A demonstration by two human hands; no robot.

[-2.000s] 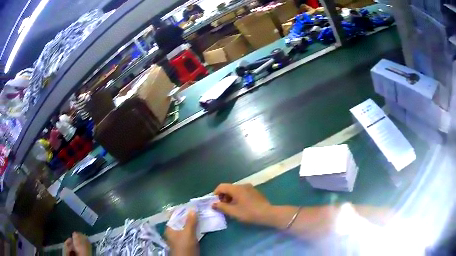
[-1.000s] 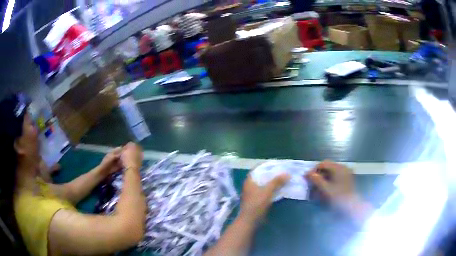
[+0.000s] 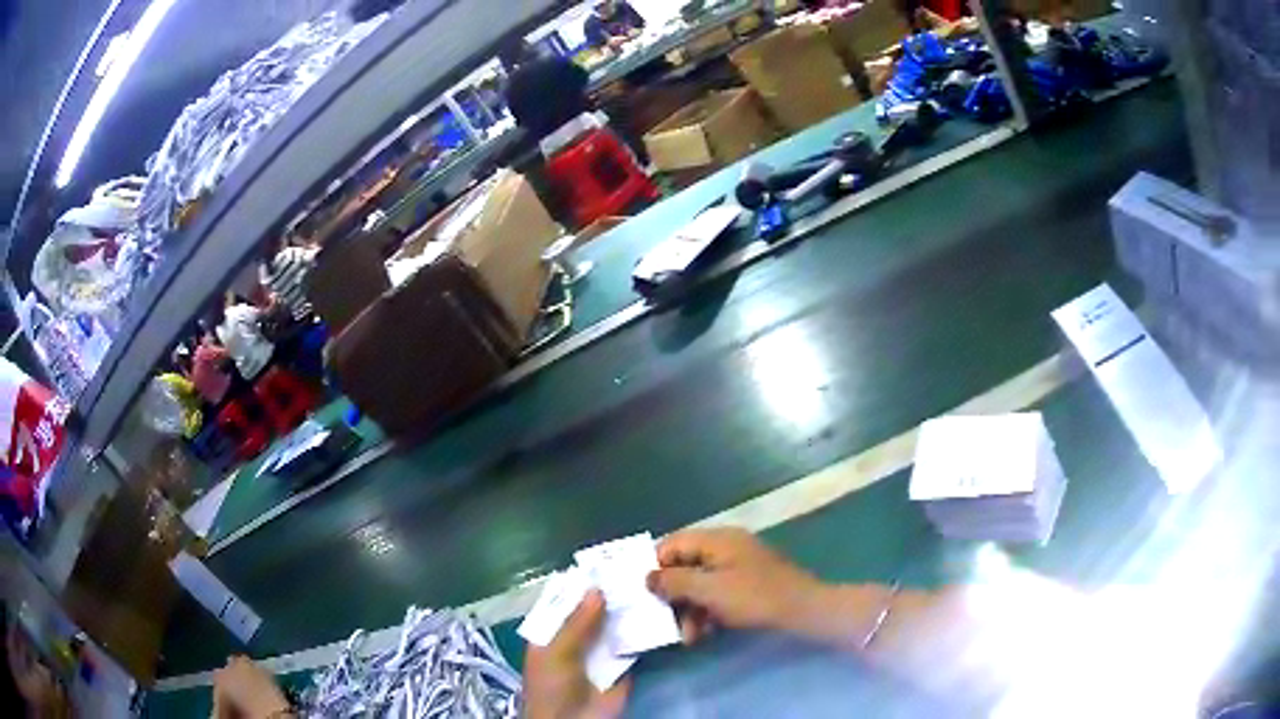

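Note:
Several folded white leaflets [image 3: 628, 597] are fanned out between my two hands, over the bench near the belt's pale edging. My left hand [image 3: 564, 660] holds them from below left with the thumb on top. My right hand [image 3: 733, 579] grips their right edge with its fingertips. The leaflet stack [image 3: 983, 458] stands on the bench to the right. A white retail box [image 3: 1137, 382] lies beyond it, close to strong glare that hides part of the bench and my right forearm.
A tangled heap of white strips [image 3: 414, 677] lies left of my hands, beside another person's hand [image 3: 250, 688]. The green belt [image 3: 632, 436] runs across. Beyond it are a brown carton [image 3: 421, 344], black products [image 3: 814, 176] and blue parts [image 3: 941, 77]. Boxes [image 3: 1193, 253] stand right.
The view swung left to the neighbouring worker and back right again. The leaflets, bunched between my hands earlier, now show as separate fanned pieces. Both hands still hold them.

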